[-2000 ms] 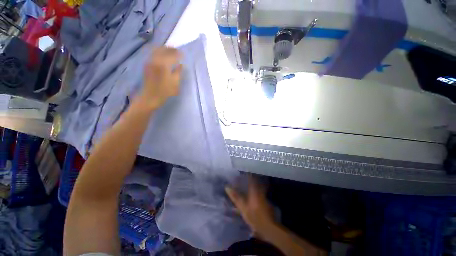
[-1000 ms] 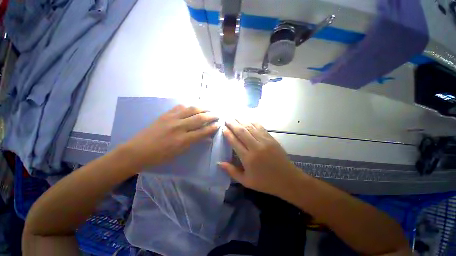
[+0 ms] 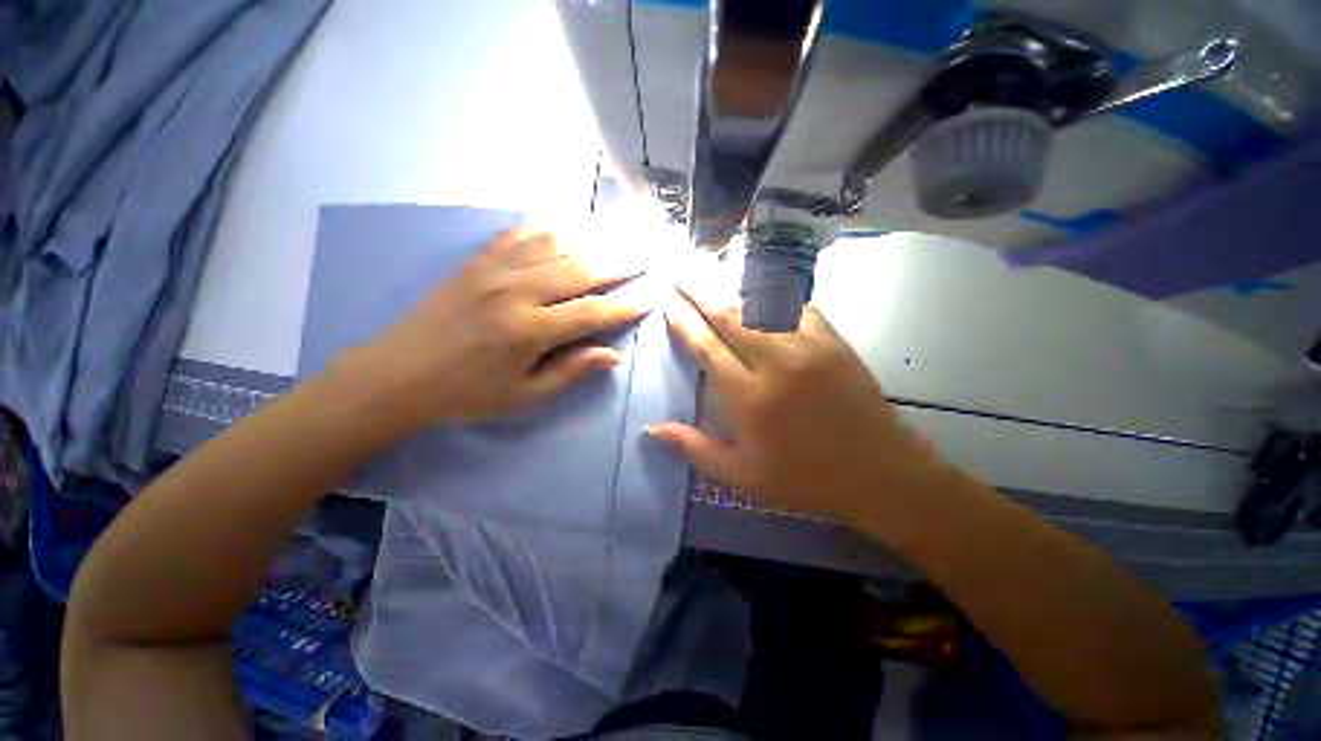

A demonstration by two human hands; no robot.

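Note:
A light blue-grey garment panel (image 3: 493,471) lies flat on the white table and hangs over its front edge. A narrow straight band (image 3: 652,420) runs along its right side up to the needle area, which is lost in glare. My left hand (image 3: 507,319) lies flat on the panel, fingertips just left of the band's top. My right hand (image 3: 797,398) presses on the band's right edge, fingertips near the needle, thumb lower on the band. The dark grey cylindrical attachment (image 3: 778,275) stands just above my right hand's fingers.
The sewing machine head (image 3: 884,87) with its ribbed knob (image 3: 982,159) fills the top right. A purple cloth strip (image 3: 1217,225) hangs at right. A pile of blue-grey pieces (image 3: 116,203) lies at left. A black object (image 3: 1278,485) lies at the table's right end. Blue baskets (image 3: 290,651) stand below.
Since one second ago, the view has moved closer to the machine. Both hands and the panel sit slightly nearer the needle. Two seconds ago the hands were apart, with the panel left of the needle.

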